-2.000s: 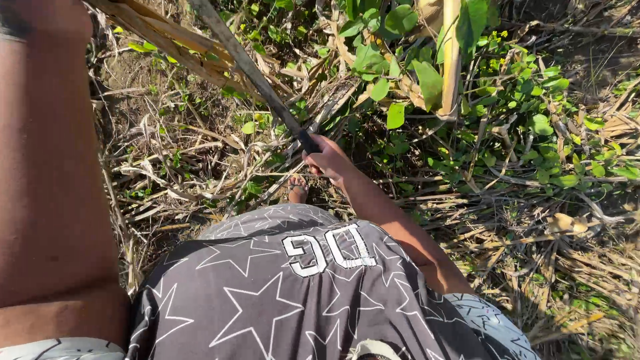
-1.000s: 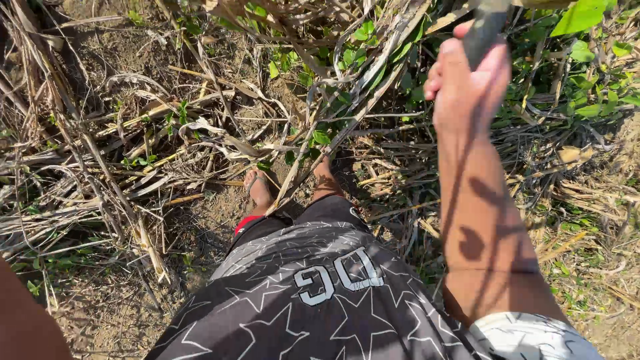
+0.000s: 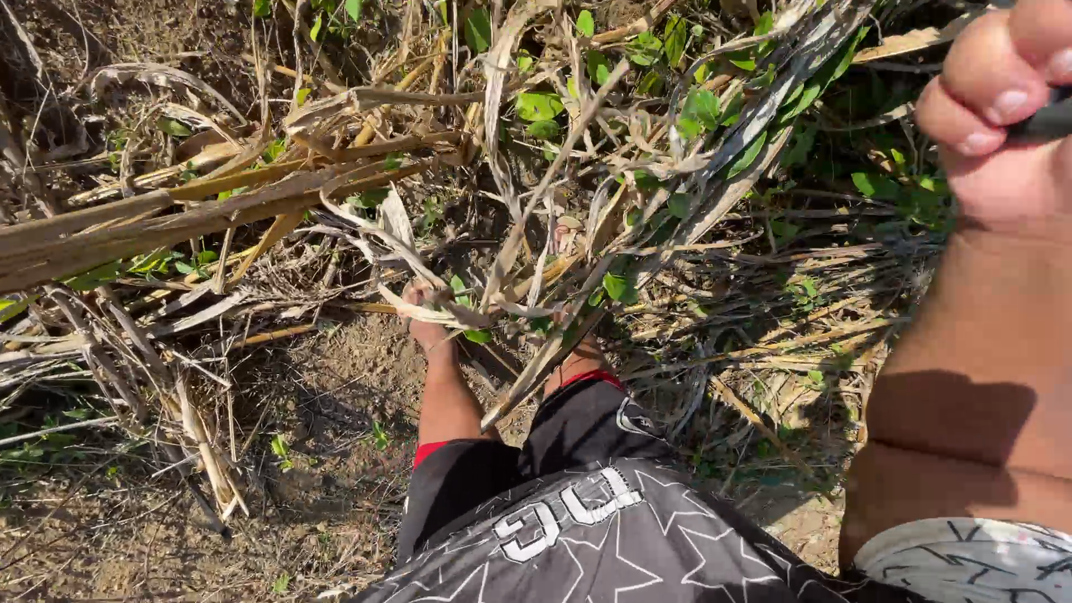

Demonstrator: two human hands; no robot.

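At the upper right edge of the head view is my right hand [image 3: 997, 109], its fingers closed round a dark handle [image 3: 1043, 117]; the rest of that tool lies outside the frame. My left hand is not in view. Long dry stalks [image 3: 167, 213] reach in from the left edge, and their outer ends are cut off by the frame. A bundle of dry stalks and leaves [image 3: 712, 201] with green leaves among it slants from the upper right down toward my legs.
Bare lower legs [image 3: 444, 377] stand amid dry plant litter. Broken upright stubble [image 3: 197, 435] is at the left, beside bare soil [image 3: 335, 394]. Flattened dry stalks [image 3: 804, 327] and green creeping plants [image 3: 913, 184] cover the ground at the right.
My right hand, low near the middle two seconds ago, is now large at the upper right edge. The long blade seen with it then is out of frame. The view has shifted.
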